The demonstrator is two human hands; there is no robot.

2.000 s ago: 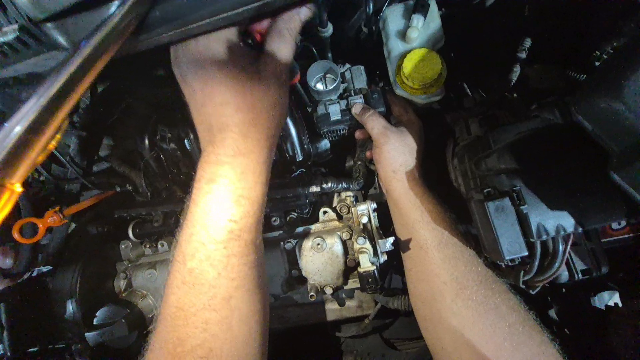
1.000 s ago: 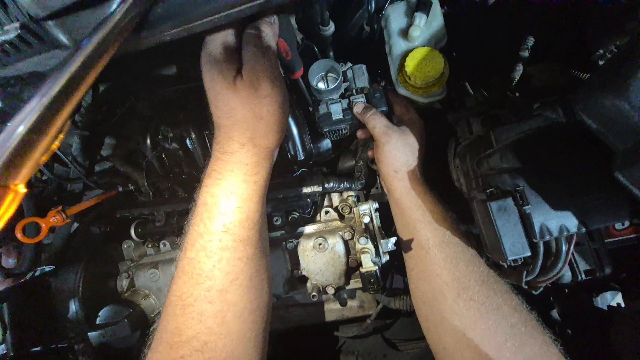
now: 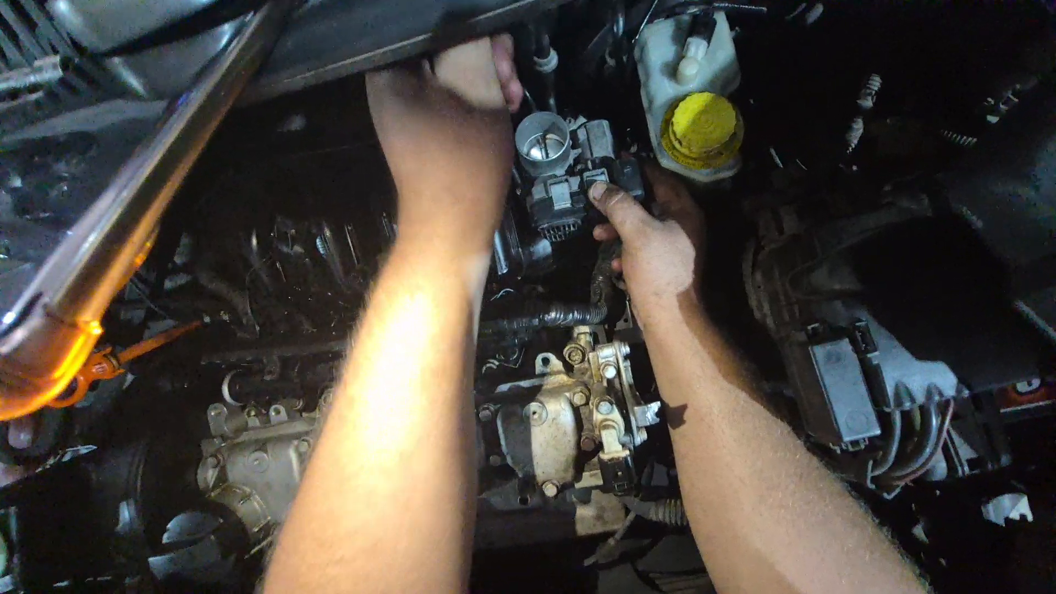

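Observation:
My left hand [image 3: 450,107] reaches up under the dark edge of the cowl. Its fingers are bent and what they hold or touch is hidden. Just right of it sits a throttle body [image 3: 544,142] with a round metal bore. With the thumb on a grey clip, my right hand [image 3: 656,235] grips a black electrical connector [image 3: 627,177] at the throttle body's side; most of its fingers are behind. Below both hands lies the engine, with a dirty cast-metal housing [image 3: 553,437] between my forearms.
A reservoir with a yellow cap [image 3: 704,128] stands right of the throttle body. A shiny metal bar [image 3: 157,173] slants across the left side. The orange-handled dipstick [image 3: 95,371] is at left. A black box with cables [image 3: 841,388] lies at right.
My left hand has shifted and turned beneath the cowl edge. A red tool handle seen beside its fingers earlier is out of sight now. My right hand stays at the connector.

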